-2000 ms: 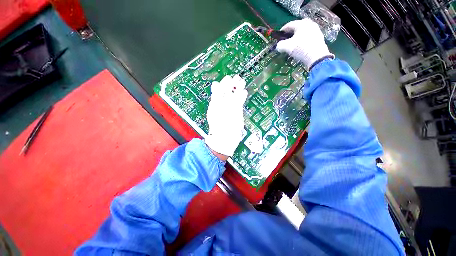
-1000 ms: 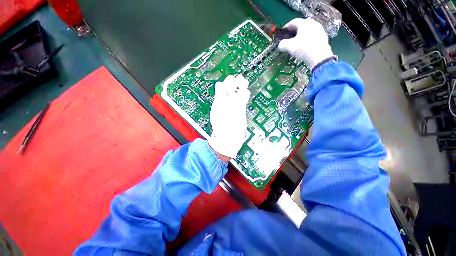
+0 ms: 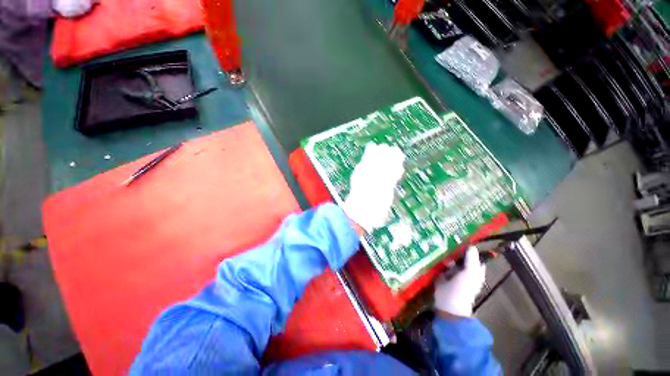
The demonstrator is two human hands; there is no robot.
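The green circuit board (image 3: pixel 459 176) lies solder side up on a red pad (image 3: pixel 312 178) on the bench. My left hand (image 3: pixel 376 183), in a white glove, rests flat on the board's left half and holds nothing that I can see. My right hand (image 3: pixel 459 285), also in a white glove, is off the board, beside its near right edge. A dark shape with a little red shows by the right fingertips. It may be the hand cutter, but blur and the dark background hide whether it is gripped.
A large red mat (image 3: pixel 184 235) bears a thin dark tool (image 3: pixel 153 164). A black tray (image 3: pixel 82 95) holds pliers (image 3: pixel 153 94). Clear plastic bags (image 3: pixel 470 64) lie at the far right. A metal rail (image 3: pixel 547 301) is beside my right hand. Part of a person (image 3: pixel 26 37) shows at top left.
My right hand has moved from the board's far edge, where it held a dark tool, to near its close right edge. My left hand stays on the board. The view has shifted.
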